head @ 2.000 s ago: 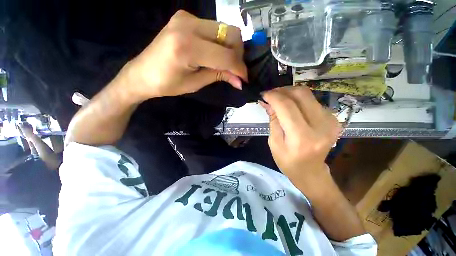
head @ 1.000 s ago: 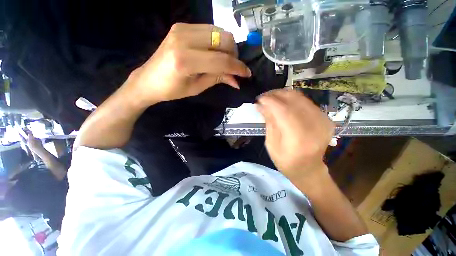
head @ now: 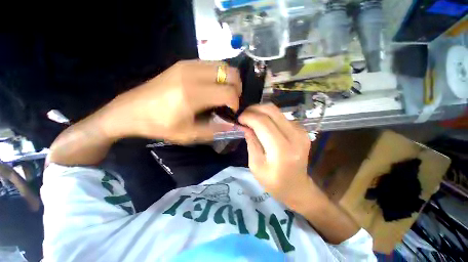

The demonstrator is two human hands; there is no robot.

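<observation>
A large black garment (head: 102,36) lies heaped at the upper left. My left hand (head: 179,102), with a gold ring, is at the centre and blurred; its fingertips hold a small fold of black fabric (head: 226,113). My right hand (head: 277,143) pinches the same fold from the right, its fingertips touching or almost touching those of my left hand. The sewing machine's clear guard (head: 267,36) is above and to the right of my hands. A strip of black cloth (head: 251,84) lies beside the needle area.
A yellow-and-black strip (head: 318,74) is on the machine bed. Grey tubes (head: 370,36) stand behind it. A control panel (head: 436,14) and a white disc (head: 458,69) are at the right. A cardboard box (head: 354,199) with black scraps (head: 397,189) is below. Another person's arm (head: 20,187) shows at far left.
The view has shifted, so the machine sits further left and the control panel shows. My hands have come together lower, in front of the table edge, with the fold between them.
</observation>
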